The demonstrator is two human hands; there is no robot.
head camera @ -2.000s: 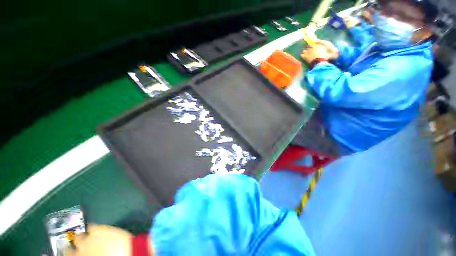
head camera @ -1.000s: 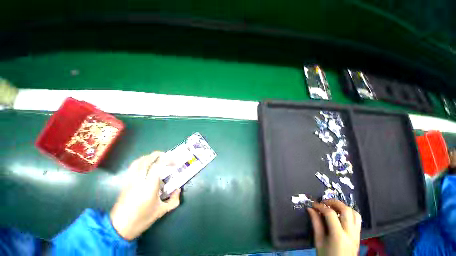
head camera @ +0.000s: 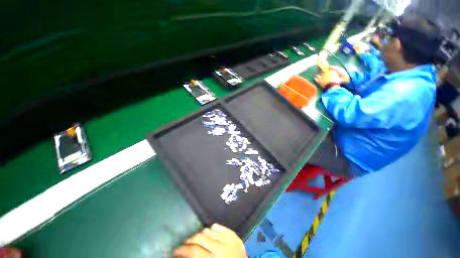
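Note:
My right hand [head camera: 214,244] is at the bottom edge, by the near corner of the black two-section parts tray [head camera: 189,186]. It is cut off by the frame, and whether it holds anything is hidden. My left hand is out of the picture. Small blue-and-white boards [head camera: 252,171] lie in an uneven band in the tray's left section. A phone mid-frame [head camera: 72,147], silvery-rimmed with a dark middle and an orange-yellow spot, lies on the green belt at the left.
Two more phone frames [head camera: 200,91] [head camera: 228,76] lie beyond the tray, the farther on a long black carrier tray [head camera: 260,65]. An orange-red bin [head camera: 298,91] stands beyond the parts tray. A person in a blue smock [head camera: 381,116] is at the right. A white strip [head camera: 85,179] borders the belt.
The view has swung right. My left hand and the phone frame it held have left their place over the bench. My right hand has left the small boards. A phone frame now shows farther left on the belt.

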